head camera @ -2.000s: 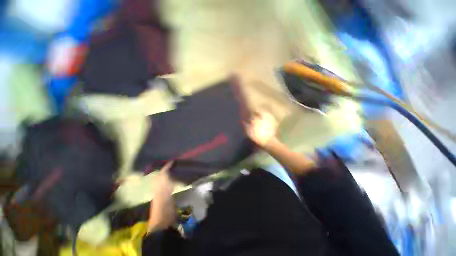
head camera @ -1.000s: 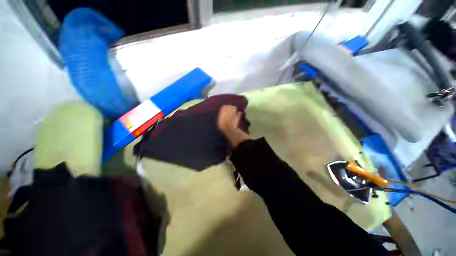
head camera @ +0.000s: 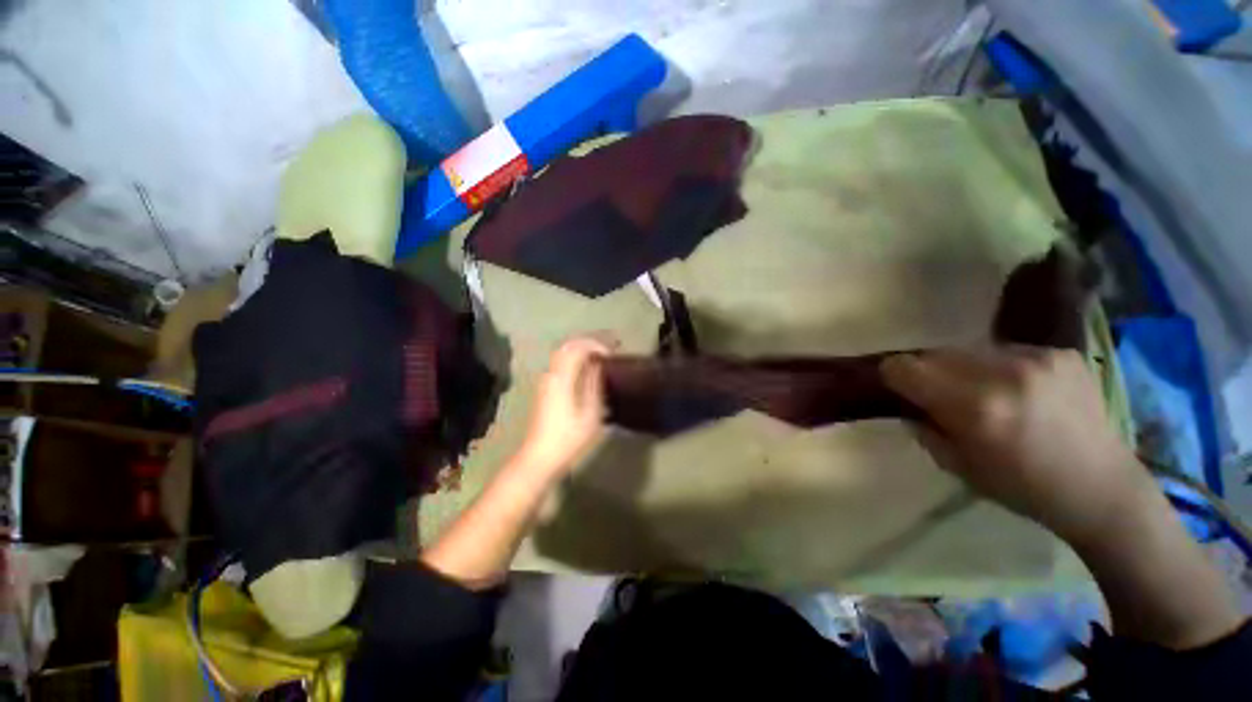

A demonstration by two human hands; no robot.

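A maroon and black garment panel (head camera: 769, 388) is stretched between my two hands above the pale green table cover (head camera: 879, 206). My left hand (head camera: 566, 405) pinches its left end. My right hand (head camera: 1009, 418) grips its right end, fingers partly hidden behind the cloth. A dark maroon piece of cloth (head camera: 1039, 299) shows just above my right hand; whether it joins the panel I cannot tell. The iron is not visible.
Stacked maroon and black pieces (head camera: 618, 206) lie at the table's far left, beside a long blue box (head camera: 584, 103). A small black and white strip (head camera: 669, 313) lies near them. Black pieces (head camera: 316, 398) drape over a green padded board (head camera: 341, 185) at left.
My right hand has come back from the far stack and now holds a panel. My left hand has come into view on its other end. The view has shifted and the iron is no longer seen.
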